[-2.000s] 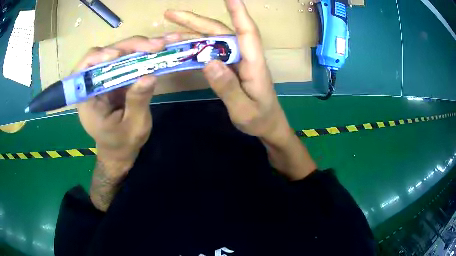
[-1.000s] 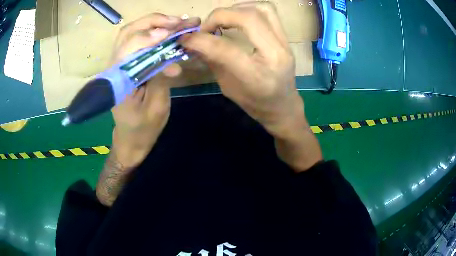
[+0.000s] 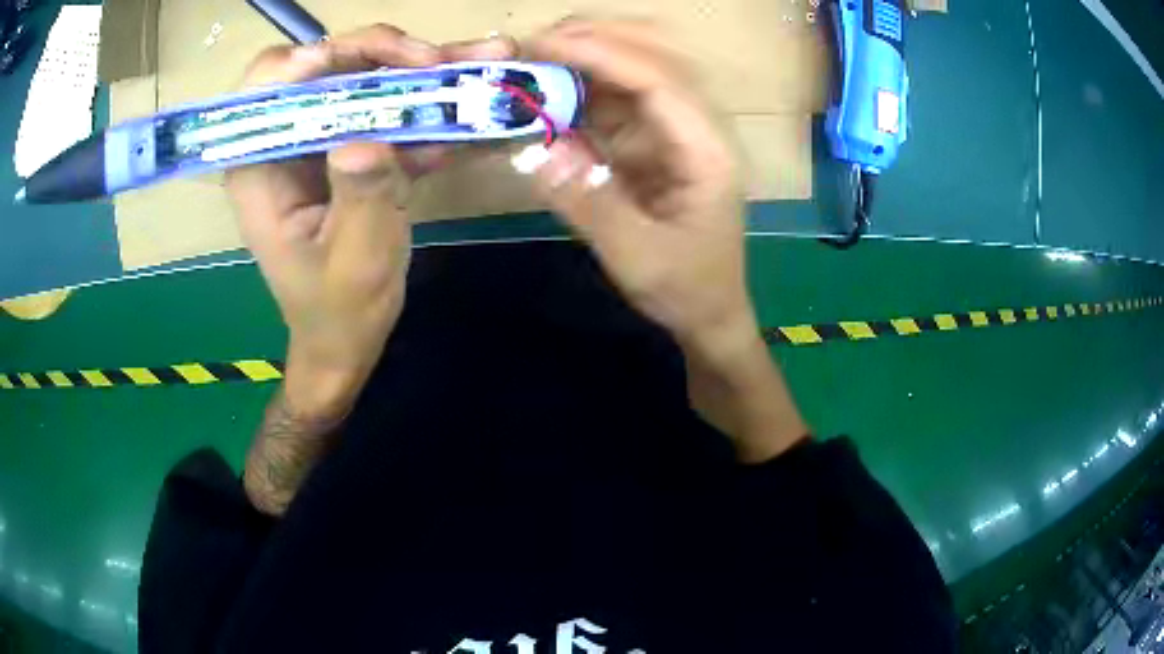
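A lavender-blue handle shell point(image 3: 128, 156) lies level across the view, open side facing me. Its black tapered end cap point(image 3: 67, 174) points left. A narrow pale circuit board point(image 3: 306, 118) sits inside. Red and black lead wires point(image 3: 543, 105) show at the right end, a red one looping out over the lower edge. My left hand point(image 3: 335, 217) holds the shell's middle, thumb below, fingers behind. My right hand point(image 3: 657, 179) is at the right end, partly blurred. White connector plugs point(image 3: 530, 157) show by its fingertips; whether they are pinched is unclear.
A cardboard sheet point(image 3: 766, 153) lies under the hands, with tiny shiny screws near its top right. A slim black bar point(image 3: 291, 18) is at the top. A blue electric screwdriver point(image 3: 871, 96) with black cord is at the right. White paper point(image 3: 61, 83) is at the left.
The shell has turned from tilted and foreshortened to nearly level, its cap moving left. My right hand has shifted off the open end, and the wires and white plugs now show.
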